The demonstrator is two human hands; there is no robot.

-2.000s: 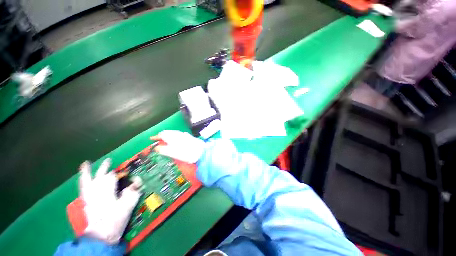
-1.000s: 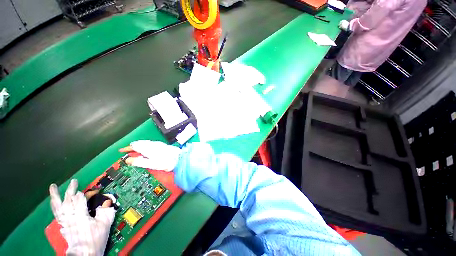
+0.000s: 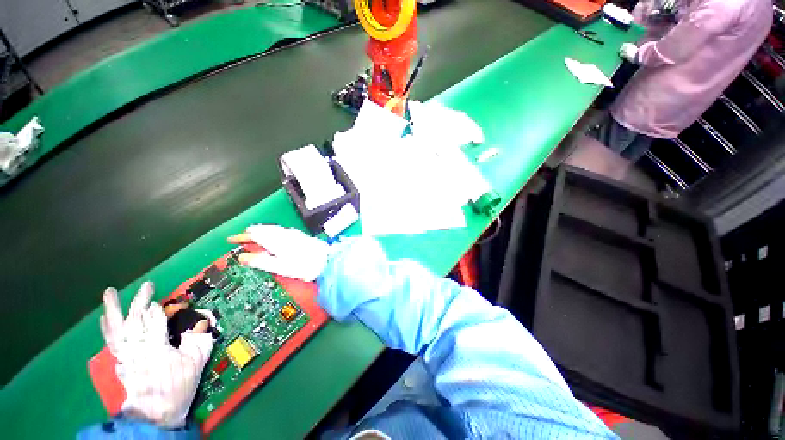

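Note:
A green circuit board (image 3: 258, 309) crowded with parts lies on a red-orange pad (image 3: 225, 411) on the green mat. My gloved left hand (image 3: 162, 357) is at the board's left end; its bare thumb and a fingertip pinch a black round part, likely a capacitor (image 3: 184, 326), while other fingers are raised. My gloved right hand (image 3: 280, 251) lies at the board's far corner, its bare fingertips on the edge. Whether they grip or only rest there cannot be told. My left hand hides the board's left end.
A black box (image 3: 320, 209) holding white pieces and a white paper heap (image 3: 404, 176) stand beyond the board. A red-orange stand (image 3: 392, 69) is behind them. A dark conveyor belt (image 3: 163, 172) runs along the left. A black tray (image 3: 602, 301) and a person in pink (image 3: 689, 73) are at right.
The camera view has shifted, moving the scene in the picture. Both hands stay at about the same places on the board, my left still at the black part.

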